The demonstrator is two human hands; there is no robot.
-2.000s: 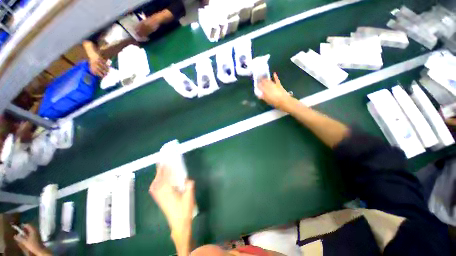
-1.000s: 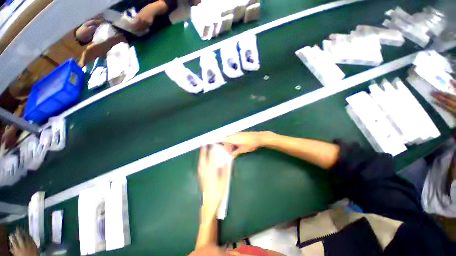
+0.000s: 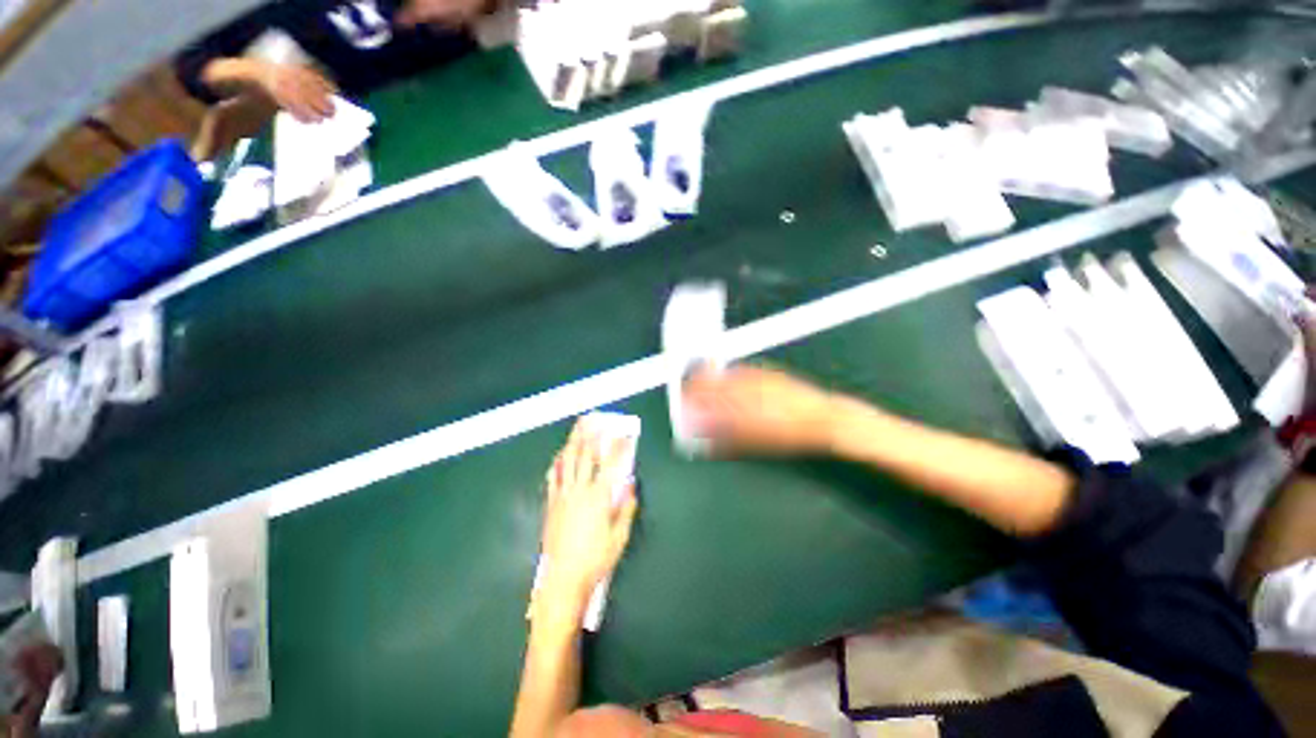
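Note:
My left hand lies over a slim white retail box on the green belt and grips it; the palm hides much of the box. My right hand, blurred by motion, holds a white bagged device across the white strip, just right of the box. Three bagged devices with dark ovals lie at the far side of the middle lane.
White boxes lie at near left and in a row at right. Overlapping boxes lie farther right. A blue bin and another worker's hand are at far left. White cartons stand at the far edge.
The right hand reached out and came back with a bagged device; the far row went from four to three. The left hand stays on its box, slightly farther left. One box at near left is gone.

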